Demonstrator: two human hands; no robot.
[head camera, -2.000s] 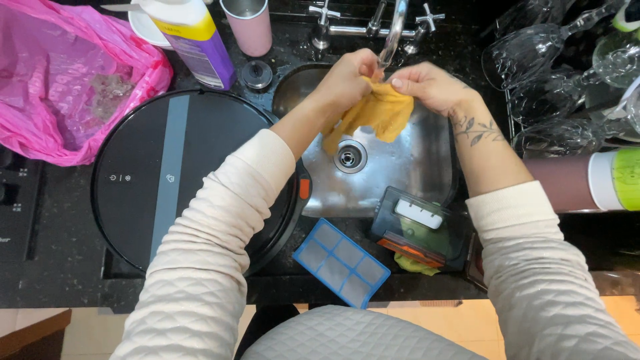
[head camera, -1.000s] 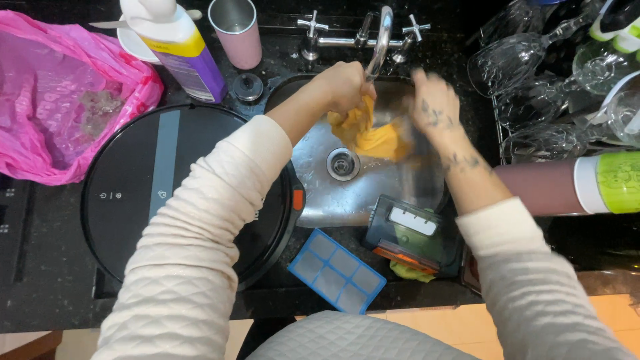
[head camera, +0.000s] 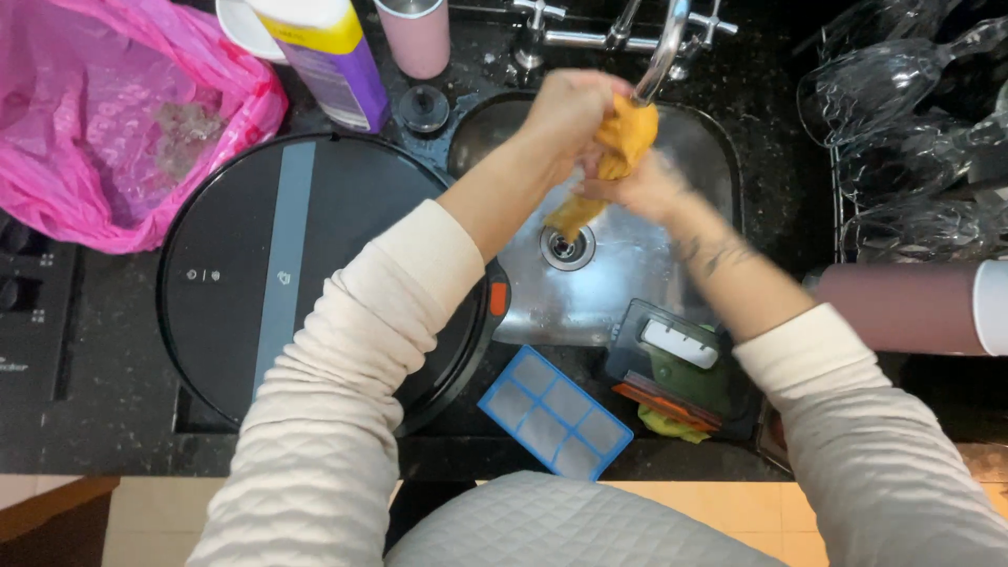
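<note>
A wet-looking orange-yellow cloth is bunched under the metal faucet spout, above the steel sink. My left hand grips its upper part, with the fingertips partly hidden by the cloth. Below and to the right, my right hand holds the same cloth, slightly blurred. The cloth's lower end hangs near the drain. A blue-framed filter lies on the counter's front edge, beside a dark transparent bin with an orange strip that rests on a yellow-green cloth.
Left of the sink lies a round black robot vacuum. Behind it stand a purple-and-white bottle, a pink cup and a small black cap. A pink plastic bag is far left; glasses and a mauve tumbler are right.
The right hand was apart from the cloth one second ago and is now on it. Both hands hold the cloth, bunched nearer the spout than a second ago.
</note>
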